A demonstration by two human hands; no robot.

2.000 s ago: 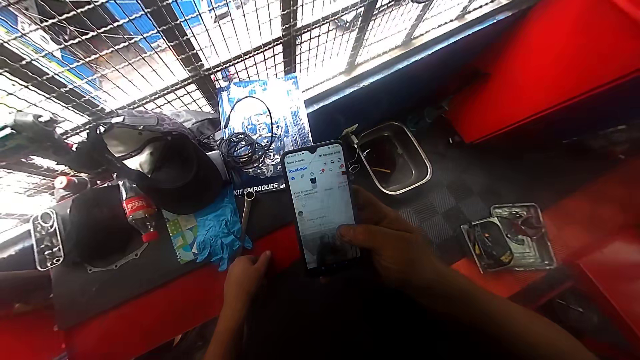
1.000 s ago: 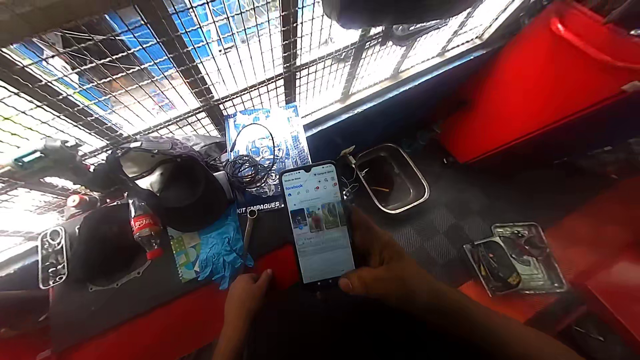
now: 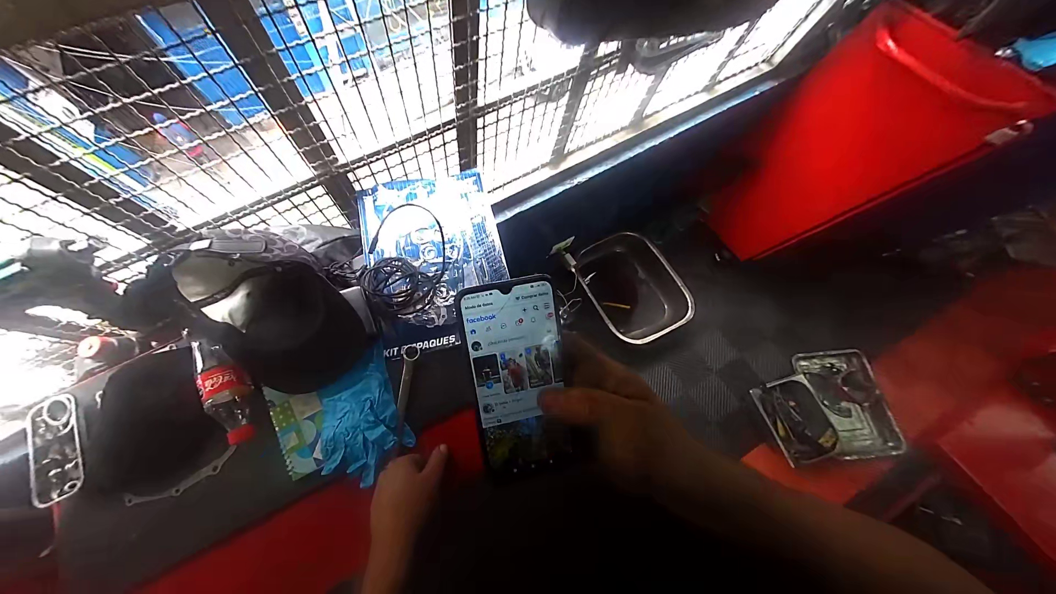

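Observation:
A lit smartphone [image 3: 516,379] is upright in my right hand [image 3: 615,412], whose thumb lies on the screen's right side. The screen shows a page with a row of pictures. My left hand [image 3: 408,487] rests at the bench's red front edge, left of the phone, with nothing seen in it. Just above it are a metal wrench [image 3: 406,388] and crumpled blue disposable gloves [image 3: 355,421]. Behind the phone, a coil of black cable [image 3: 404,285] lies on a blue and white printed gasket-kit package [image 3: 478,239].
A black cap [image 3: 297,330], a cola bottle [image 3: 224,392], a notebook [image 3: 293,433] and a clear phone case [image 3: 56,450] lie at left. A metal pan [image 3: 681,309] stands right of the phone. Farther right are a parts tray [image 3: 887,421] and a red bin [image 3: 850,140]. Wire mesh runs behind.
The page on the phone screen has changed, and my right thumb has moved up the screen from its lower edge since a second ago. My left hand stays at the bench edge.

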